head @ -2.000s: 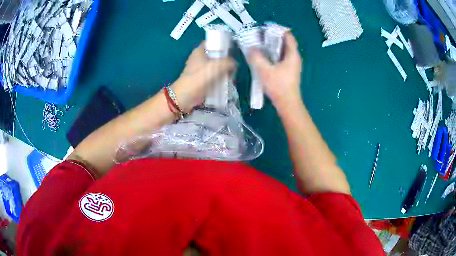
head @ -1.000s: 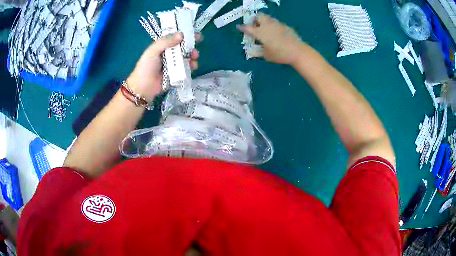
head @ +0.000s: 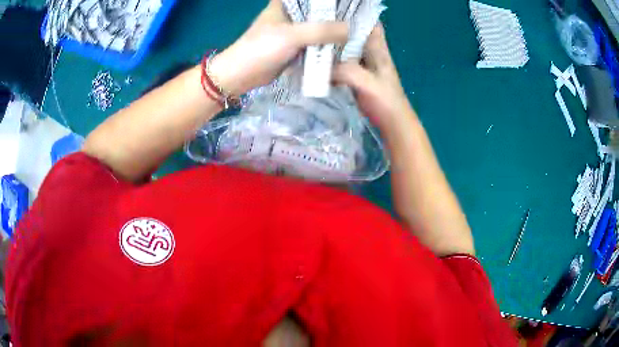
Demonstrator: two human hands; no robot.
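Note:
My left hand (head: 275,51) and my right hand (head: 370,78) are close together at the top centre, both closed around a handful of white perforated strips (head: 317,68). The strips stand upright in a thick fan between the hands, their top ends cut off by the picture's edge. A clear plastic bag (head: 298,146) holding more strips lies just below the hands, against my red shirt. The bag's upper part is partly hidden by the hands and strips.
A blue tray (head: 136,57) heaped with strips is at upper left, with small metal parts (head: 102,91) below it. A stacked strip block (head: 501,37) is at upper right. A thin rod (head: 520,237), narrow strips (head: 589,193) and a blue-handled tool (head: 604,237) lie right.
My right hand has moved left from the loose strips to join my left hand. The handful now sits between both hands above the bag. The whole view has shifted, with my body leaning further forward.

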